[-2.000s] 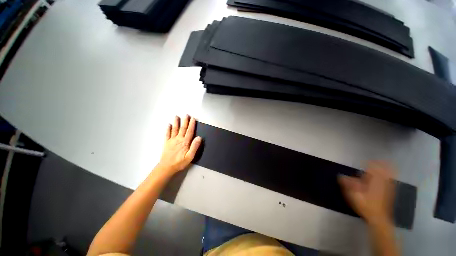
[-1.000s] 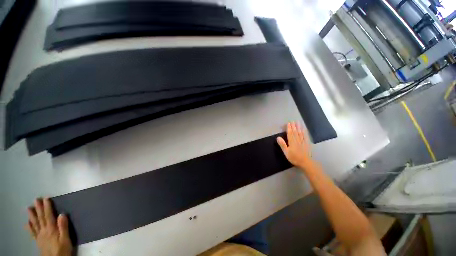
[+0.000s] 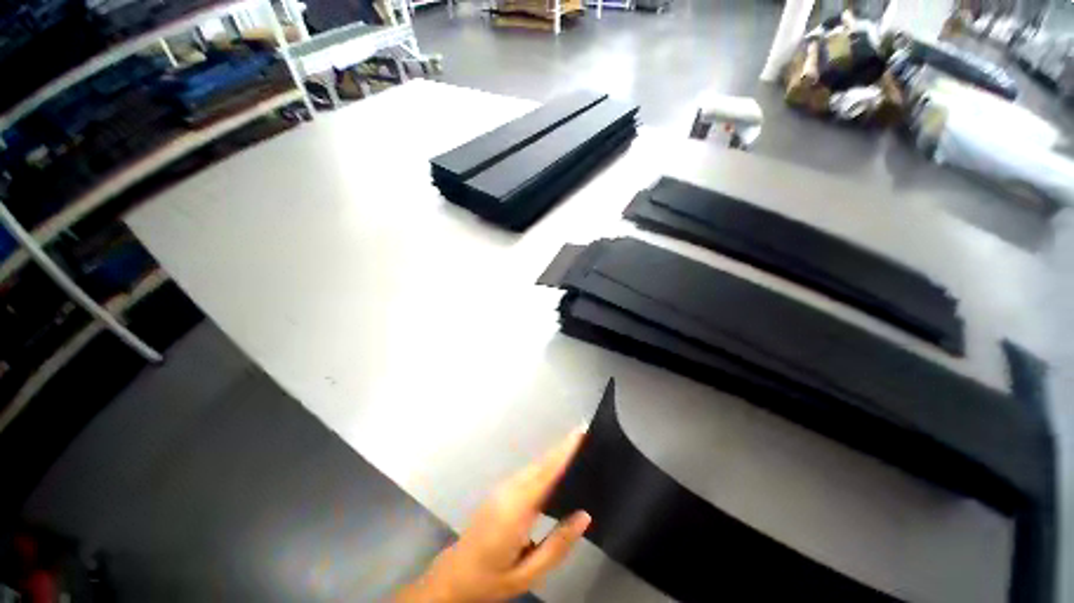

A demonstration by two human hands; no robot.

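Observation:
A long black strip runs from the middle to the bottom right edge of the picture. Its left end is bent up off the light-grey table. My left hand is at this raised end, its fingers along the end and its thumb by the near edge, holding the strip. The hand is slightly blurred, and the exact contact is partly hidden. My right hand is out of the picture, as is the strip's far right end.
A thick fanned black stack lies beyond the strip, a thinner stack behind it, and a double stack farther back. A strip lies crosswise at the right. Loaded shelves stand at the left; rolls lie at the back right.
The strip lay flat under both hands; its left end is now bent up at my left hand. My right hand has left the picture. The view has swung left and up.

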